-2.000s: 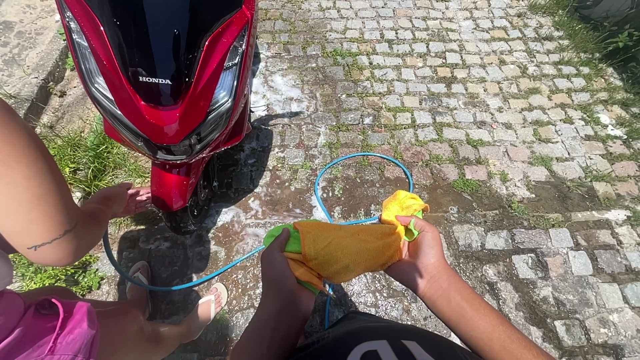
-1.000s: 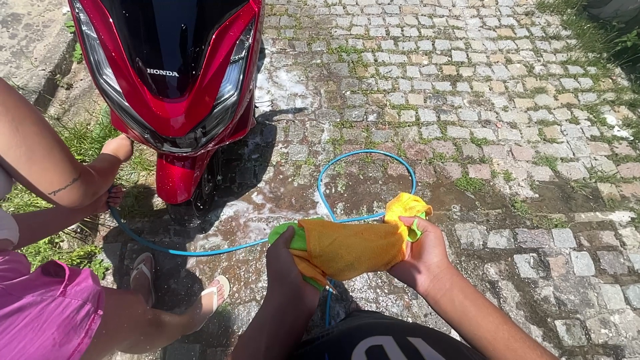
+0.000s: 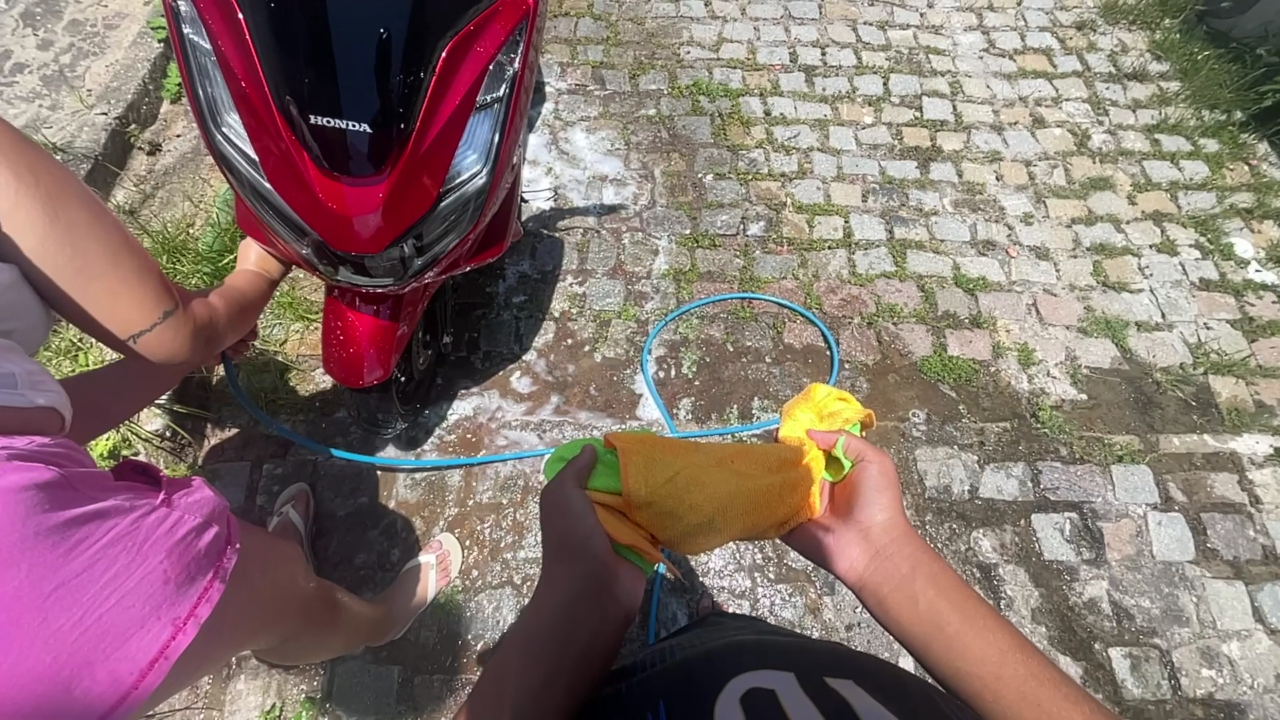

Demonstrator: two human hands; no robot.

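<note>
An orange cloth (image 3: 715, 490) is stretched between my two hands, with bright green material showing at both ends. My left hand (image 3: 590, 535) grips its left end, the thumb on top of the green part. The bunched, yellow-orange right end is in my right hand (image 3: 855, 500). Past the cloth, a blue hose (image 3: 450, 462) lies on the wet stones, forms a loop and passes beneath the cloth. A red Honda scooter (image 3: 365, 215) with a black front panel stands at the upper left, with water drops on its bodywork.
Another person (image 3: 90, 560) in pink shorts and flip-flops stands at the left, one hand behind the scooter's lower front, the other near the hose end. Soapy water (image 3: 580, 170) lies on the cobblestones (image 3: 900, 240), where grass grows in the joints. A kerb (image 3: 125, 130) runs at the upper left.
The other person's arm has moved from in front of the scooter's lower front to its side and behind it. Both my hands keep the same hold on the cloth.
</note>
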